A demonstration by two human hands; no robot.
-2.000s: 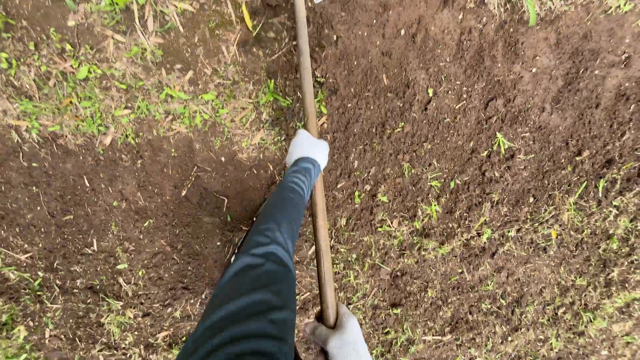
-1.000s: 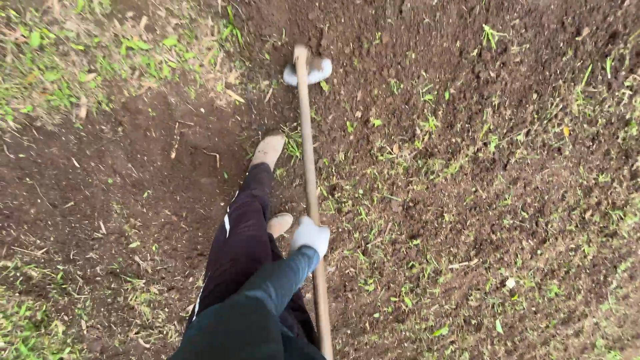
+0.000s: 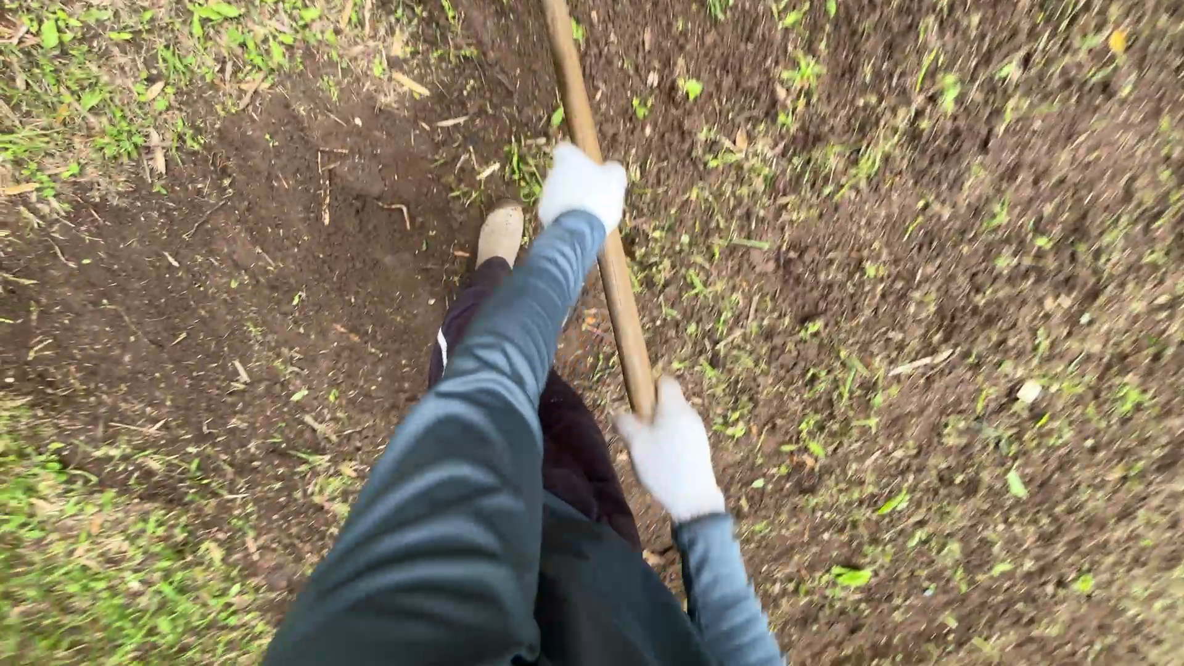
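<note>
A long wooden tool handle (image 3: 622,305) slants from the top edge down to the middle of the view. My left hand (image 3: 583,188), in a white glove, grips it in the upper part of the view, the arm in a dark blue-grey sleeve. Lower and to the right, my right hand (image 3: 672,449), also white-gloved, is closed around the handle near its lower visible end. The tool's head lies beyond the top edge, out of sight.
A beige shoe (image 3: 500,233) and dark trousers (image 3: 592,444) show beneath my left arm. Bare brown soil (image 3: 305,268) lies to the left, with grass (image 3: 111,573) at the lower left. Soil with scattered grass and weeds (image 3: 879,370) spreads over the right side.
One second ago the tool's head end was in view with pale material at it; now it is out of view. My right hand has come into view on the handle.
</note>
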